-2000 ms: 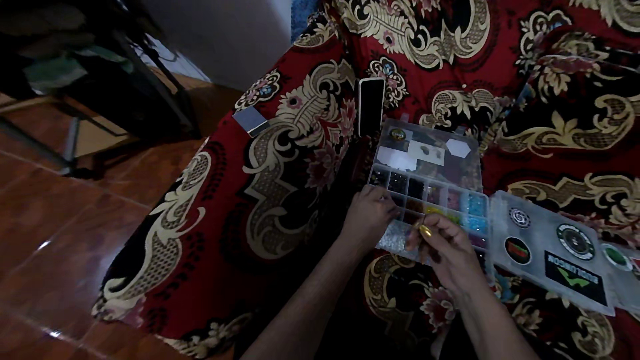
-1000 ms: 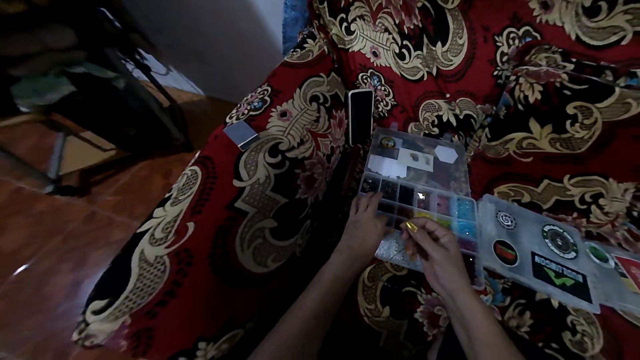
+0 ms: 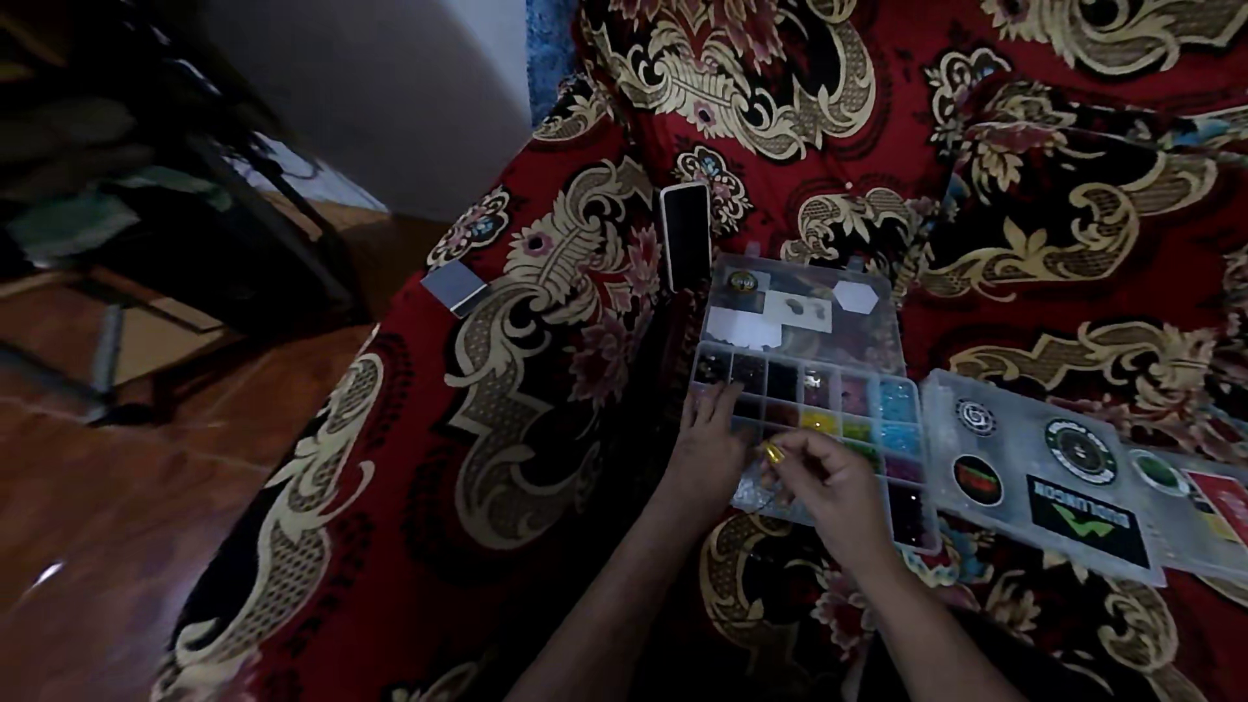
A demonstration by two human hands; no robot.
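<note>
A clear plastic compartment box [image 3: 902, 375] lies unfolded on the patterned cover, its lid tipped back. Beads or similar small pieces fill its sections, with yellow pieces [image 3: 819, 421] near the middle and light blue pieces [image 3: 898, 398] at the right. My left hand [image 3: 710, 453] rests over the left sections, fingertips at the dark ones; whether it holds anything is hidden. My right hand [image 3: 824, 478] pinches a small shiny gold-coloured piece [image 3: 774, 452] between thumb and finger above the lower middle of the box.
A phone [image 3: 686, 234] leans upright behind the box. Right of it lies a closed plastic case with stickers [image 3: 1024, 468], and another stickered case [image 3: 1204, 502] beyond. A small grey flat object [image 3: 454, 288] sits on the sofa arm. A dark metal-framed stand [image 3: 117, 341] is at the far left.
</note>
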